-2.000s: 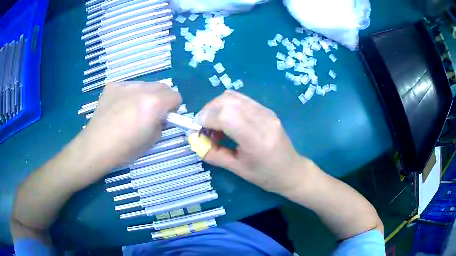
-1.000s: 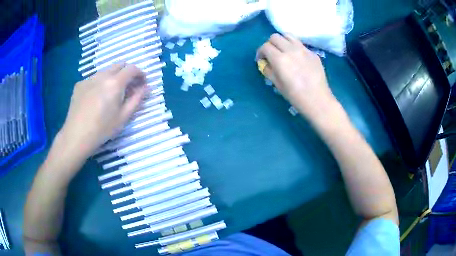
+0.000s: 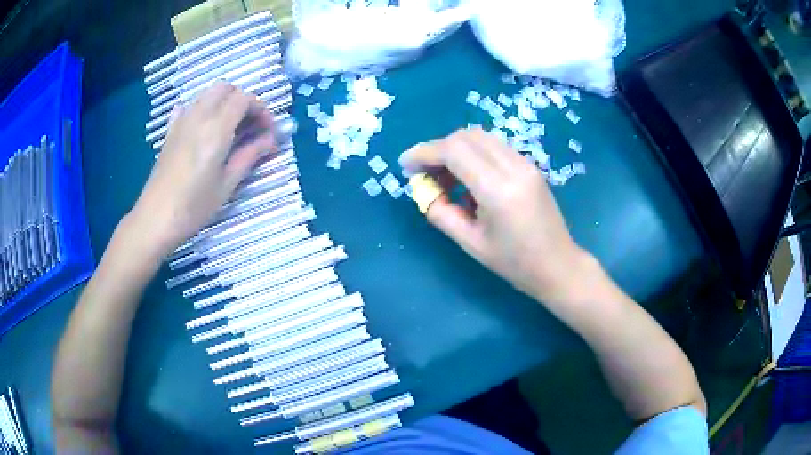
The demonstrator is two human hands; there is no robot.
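Observation:
Silver-white rod assemblies (image 3: 302,324) lie side by side in a long row, thinner stubs to the left. My left hand (image 3: 200,147) is over the upper part of the row, fingers curled; a blurred pale bit shows at its fingertips, and I cannot tell whether it is held. My right hand (image 3: 502,204), with a yellow band on the thumb, is between the row and the right pile, thumb and fingertips close together. Whether they pinch a piece is unclear. Milky plastic pieces (image 3: 352,120) lie in a nearer pile; similar pieces (image 3: 525,111) lie farther right, partly behind my right hand.
Two whitish plastic bags (image 3: 373,35) (image 3: 556,40) bulge at the far edge. A blue tray (image 3: 76,195) with thin metal rods (image 3: 28,213) is at the left. A black tray (image 3: 720,142) is at the right edge. Tan strips (image 3: 209,19) show under the row's ends.
My right hand first went from the row to the right pile, and has now come back left and nearer. My left hand separated from it and stays over the upper row.

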